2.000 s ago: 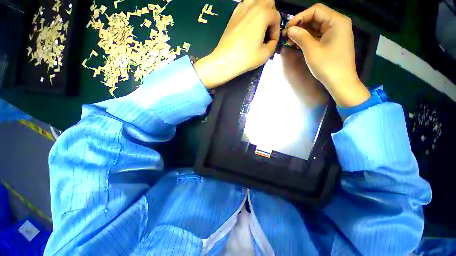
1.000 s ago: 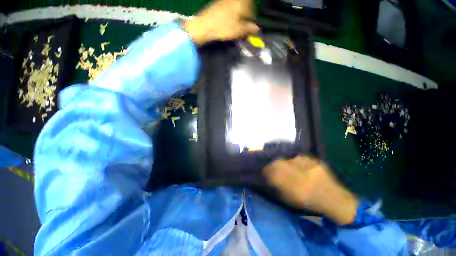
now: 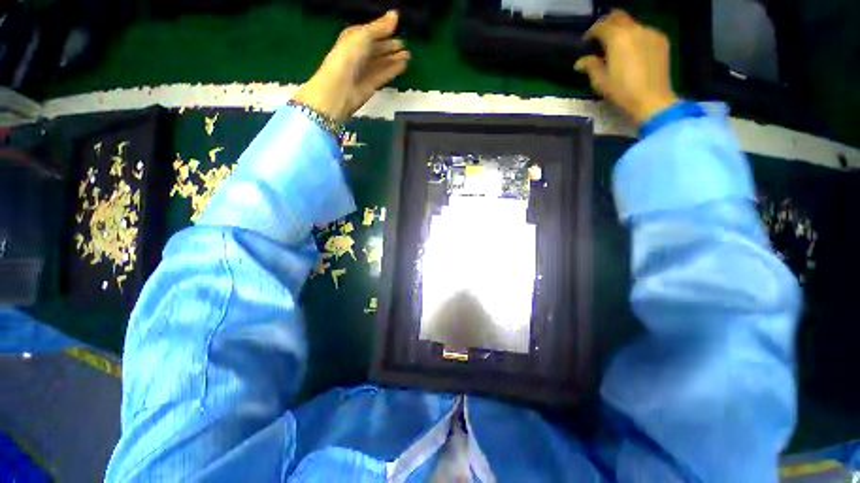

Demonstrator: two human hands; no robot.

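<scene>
An opened tablet assembly (image 3: 476,274) with a bright silvery-white area lies in a black tray (image 3: 396,245) right in front of me. Its mainboard (image 3: 490,177) shows at the top, with a yellow patch. My left hand (image 3: 358,66) is raised beyond the tray's upper left, fingers apart, nothing seen in it. My right hand (image 3: 630,64) is beyond the upper right, fingers curled, at the near right edge of another black tray (image 3: 528,40); whether it grips that tray I cannot tell. Neither hand touches the near tablet.
Cream-yellow slips (image 3: 203,179) lie loose at left, some under my left sleeve. A black parts tray (image 3: 156,141) at far left holds more. Small dark parts (image 3: 790,231) lie at right. A white strip (image 3: 226,96) crosses the green surface. Another trayed tablet (image 3: 745,42) is at upper right.
Both hands have left the near tablet and moved to the far side beyond the white strip. The near tray sits straighter and its mainboard is uncovered. The view has shifted.
</scene>
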